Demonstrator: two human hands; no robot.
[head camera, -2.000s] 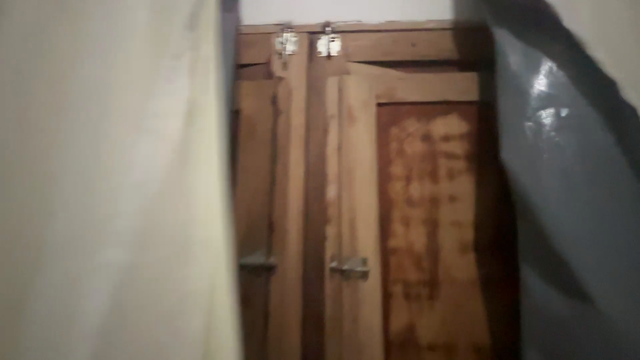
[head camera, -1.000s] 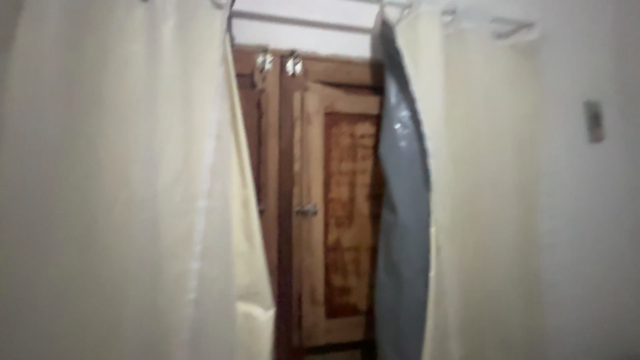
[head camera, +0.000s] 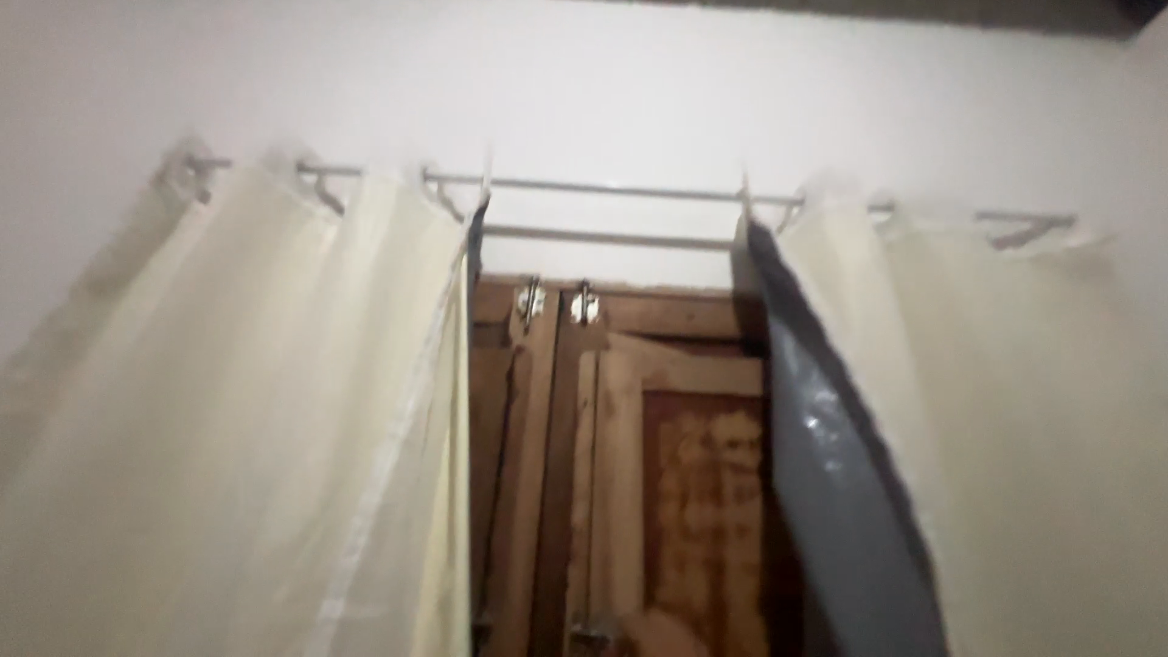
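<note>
Two wooden shutters or doors (head camera: 620, 474) stand closed between parted cream curtains. Small metal bolts (head camera: 585, 303) sit at their top edge, and a latch (head camera: 589, 636) shows low on the right panel. Beside this latch, at the bottom edge, is a blurred shape that looks like part of my right hand (head camera: 664, 636); its fingers and any grip cannot be made out. My left hand is out of view. The left curtain (head camera: 228, 438) hangs in folds, while the right curtain (head camera: 1013, 438) has its grey lining (head camera: 839, 493) turned outward.
A thin metal curtain rod (head camera: 611, 190) crosses the pale wall (head camera: 584, 91) above the shutters, with a second bar (head camera: 607, 239) below it. The curtains hang from the upper rod by rings or eyelets. A dark strip (head camera: 821, 14) runs along the top.
The view has backed off and tilted up, bringing the full curtain rod into sight. A blurred hand-like shape has appeared by the lower latch.
</note>
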